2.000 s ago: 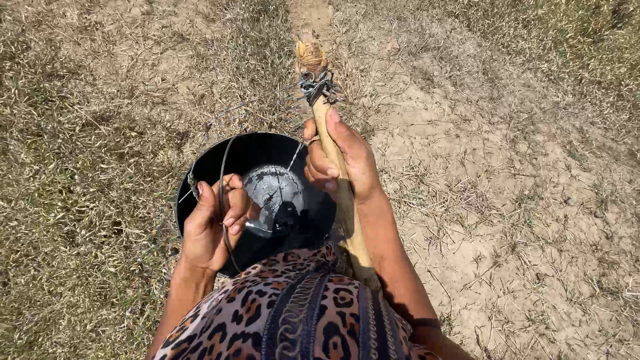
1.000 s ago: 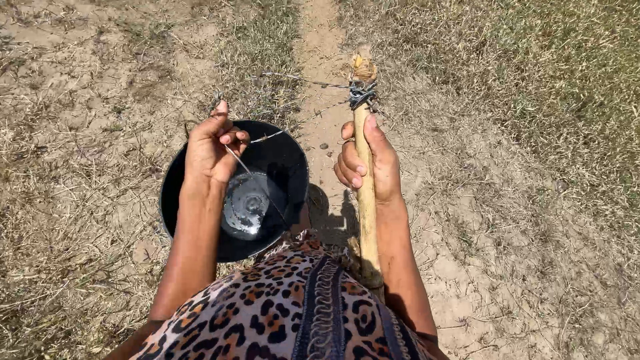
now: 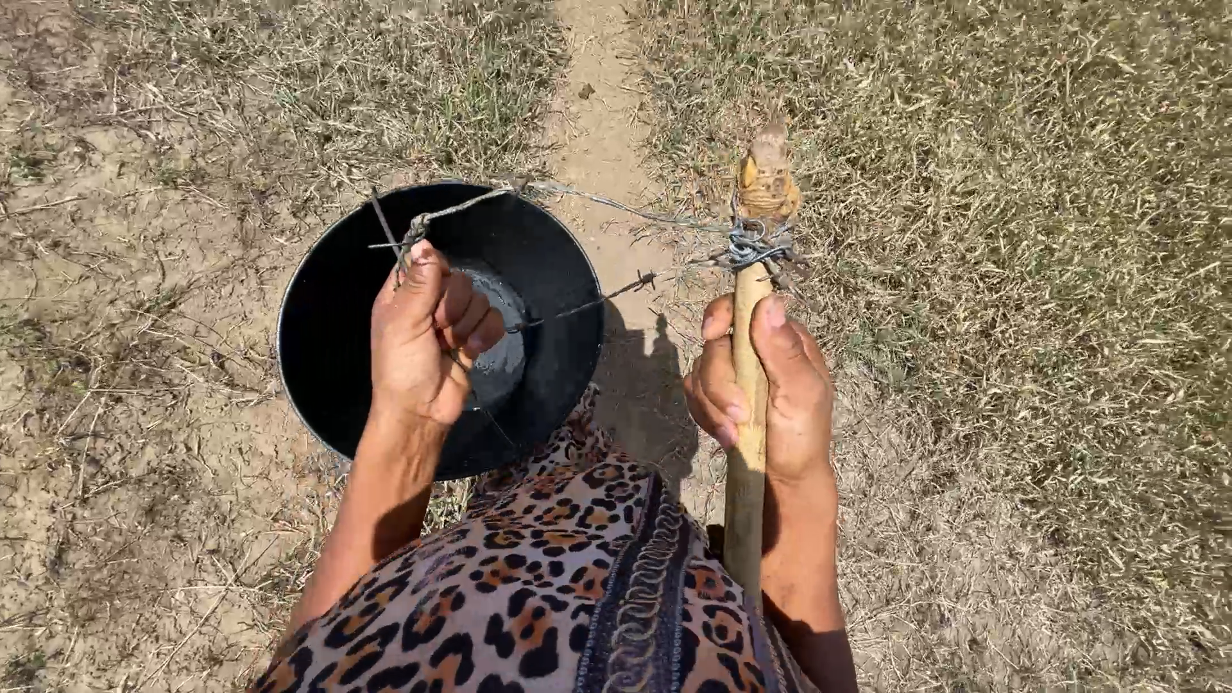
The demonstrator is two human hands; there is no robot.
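Note:
My left hand (image 3: 423,337) is closed on twisted wire (image 3: 462,204), above a black bucket (image 3: 327,318) that stands on the ground. Near my left thumb the wire has a knotted end with barbs. My right hand (image 3: 770,385) grips a pale wooden stick (image 3: 746,472) just below its top. Wire is wound in a tangle (image 3: 754,243) around the stick, under its rough, yellowish-brown head (image 3: 768,183). Two strands run from that tangle toward my left hand; the lower one is barbed wire (image 3: 616,289). The bucket's bottom looks wet or shiny.
A bare dirt path (image 3: 602,125) runs ahead between dry grass on both sides. Dense dry grass (image 3: 1011,192) covers the right, and cracked soil with straw (image 3: 144,385) lies on the left. A leopard-print garment (image 3: 539,577) fills the bottom middle.
My hands have moved farther apart than two seconds ago, with wire now visible stretching between them. My right hand still holds the stick. The view has shifted along the ground.

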